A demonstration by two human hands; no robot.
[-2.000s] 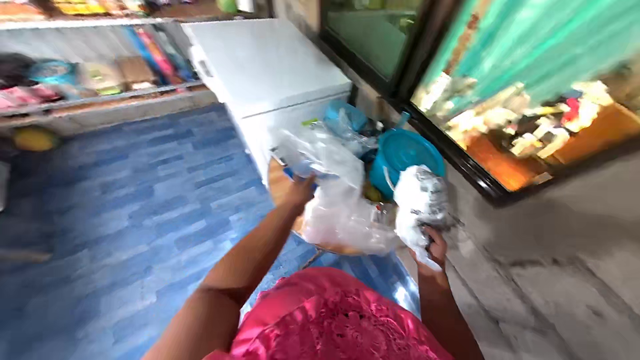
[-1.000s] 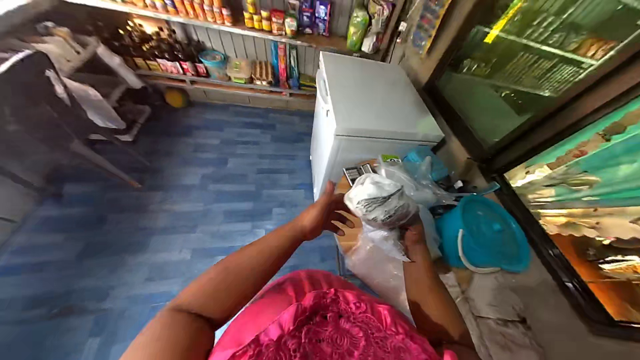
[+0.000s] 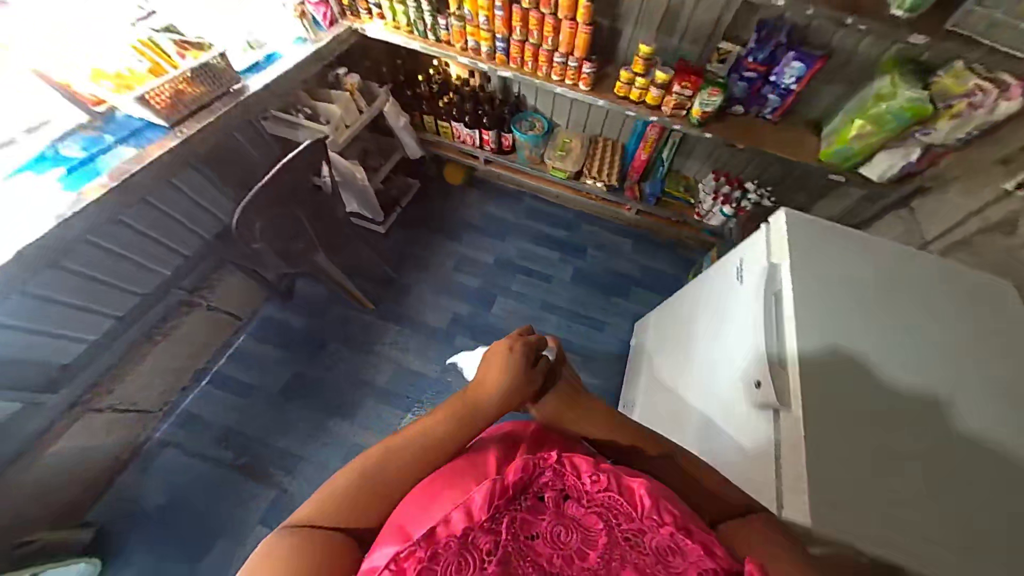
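Observation:
Both of my hands meet in front of my pink lace-trimmed top. My left hand is closed around a crumpled white plastic bag, one end of which sticks out to the left of the fingers. Pressed against it from the right, my right hand is partly covered by the left fingers, and a small white bit shows between the two. Whether the right fingers also grip the bag is hidden. The rest of the bag is covered by the hands.
To the right stands a white chest freezer. A dark plastic chair is at the left, beside a white tiered rack. Shelves with cans, bottles and packets line the back wall. Blue plank-patterned flooring lies between them.
The view has swung left, away from the blue bucket and the table with plastic bags. My hands have come together; a second ago they were apart, with the white bag at the right one.

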